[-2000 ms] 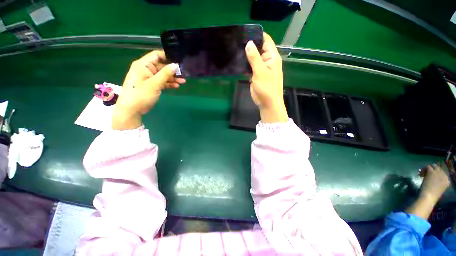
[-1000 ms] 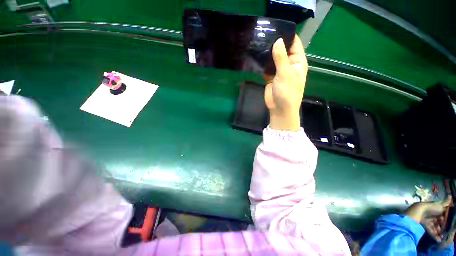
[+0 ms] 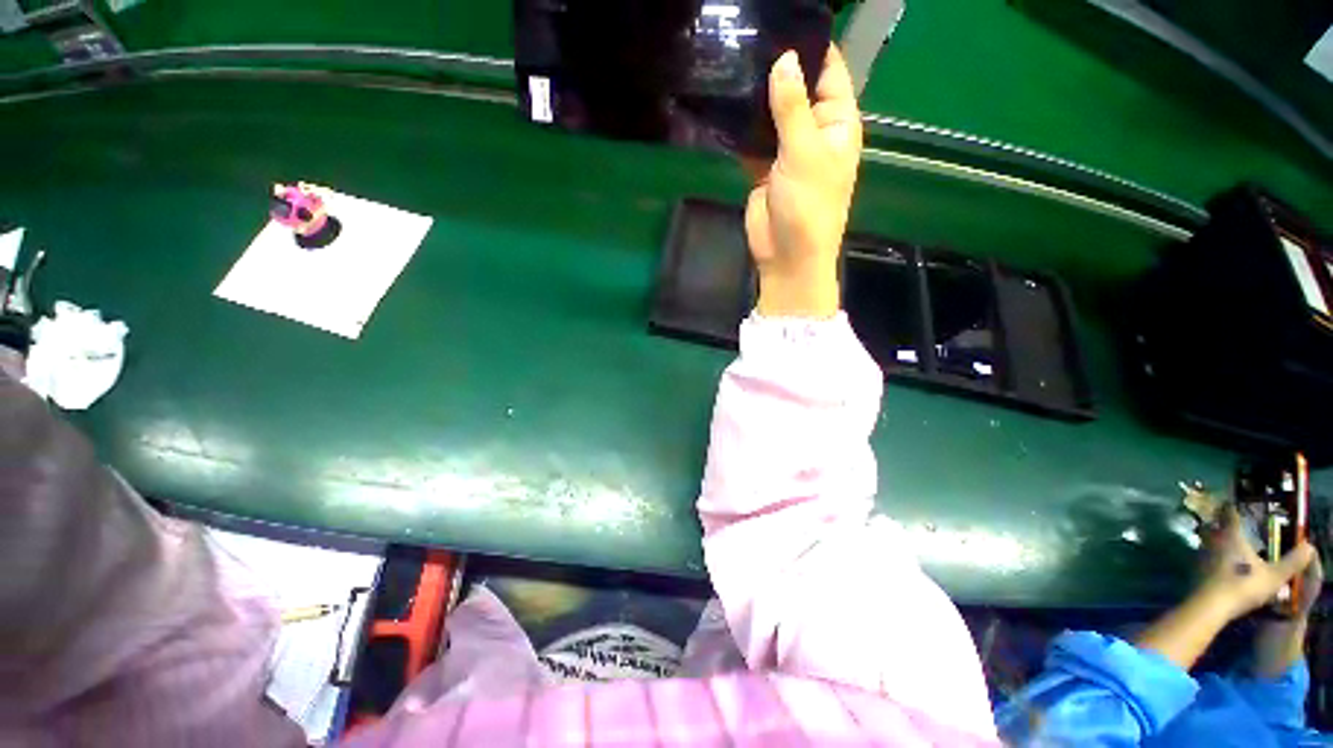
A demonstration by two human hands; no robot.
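Note:
My right hand (image 3: pixel 807 183) holds a glossy black phone or phone screen unit (image 3: pixel 658 73) by its right end, raised above the bench near the top edge, which cuts the unit off. A small white label shows at its lower left end. My left hand is not in view; only a blurred sleeve shows at the lower left. The black phone tray (image 3: pixel 1047 341) lies beyond my right forearm, with dark units in its middle slots. Its right end slot is empty. Its left end slot looks empty; my wrist hides part of the tray.
A pink and black round item (image 3: pixel 303 215) sits on a white paper sheet (image 3: pixel 351 278). A crumpled white heap (image 3: pixel 76 355) lies left. Stacked black trays (image 3: pixel 1221 329) stand right, near a blue-sleeved person's hands (image 3: pixel 1243 573) holding a device. A red tray (image 3: pixel 420 621) and record sheet (image 3: pixel 304 665) are low left.
My left hand has let go of the unit and left the picture. My right hand still holds the unit, now higher in the picture. The red tray and record sheet have come into view.

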